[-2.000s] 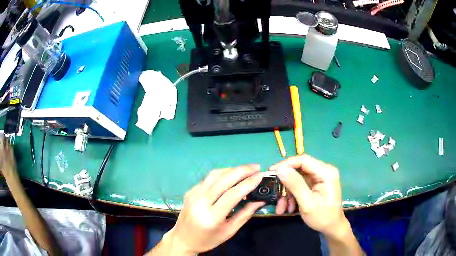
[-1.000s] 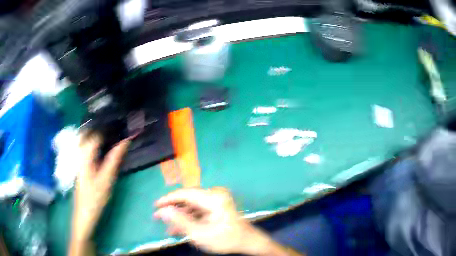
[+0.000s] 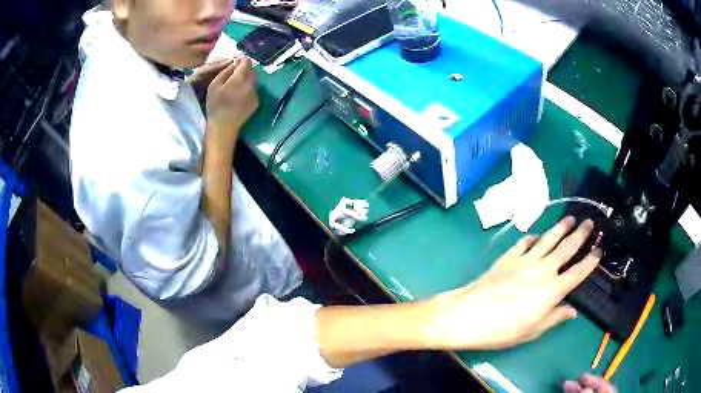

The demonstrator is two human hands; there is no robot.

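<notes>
The black press base [image 3: 607, 307] is at the right, with a metal shaft end above it. My left hand [image 3: 523, 288] reaches in from below, palm down. Its fingers are spread over the nest area in the base, and the thumb is apart and empty. The fingers partly hide the nest; a small reddish, shiny edge shows by the fingertips, and I cannot tell what it is. My right hand [image 3: 589, 384] is mostly cut off by the bottom edge, and only some fingers show beside the orange stick [image 3: 632, 335]. What it holds is hidden.
A blue box [image 3: 492, 100] with a knob stands left of the press, a clear cup [image 3: 415, 31] on top. A crumpled white wipe [image 3: 519, 188] lies between them. Black cables cross the green mat [image 3: 430, 261]. A seated person [image 3: 154, 169] is at the left. A dark watch-sized piece [image 3: 672, 315] is far right.
The view has swung left, bringing the seated person and blue box in. My hands, together on a small black watch body two seconds ago, are apart, the left over the press.
</notes>
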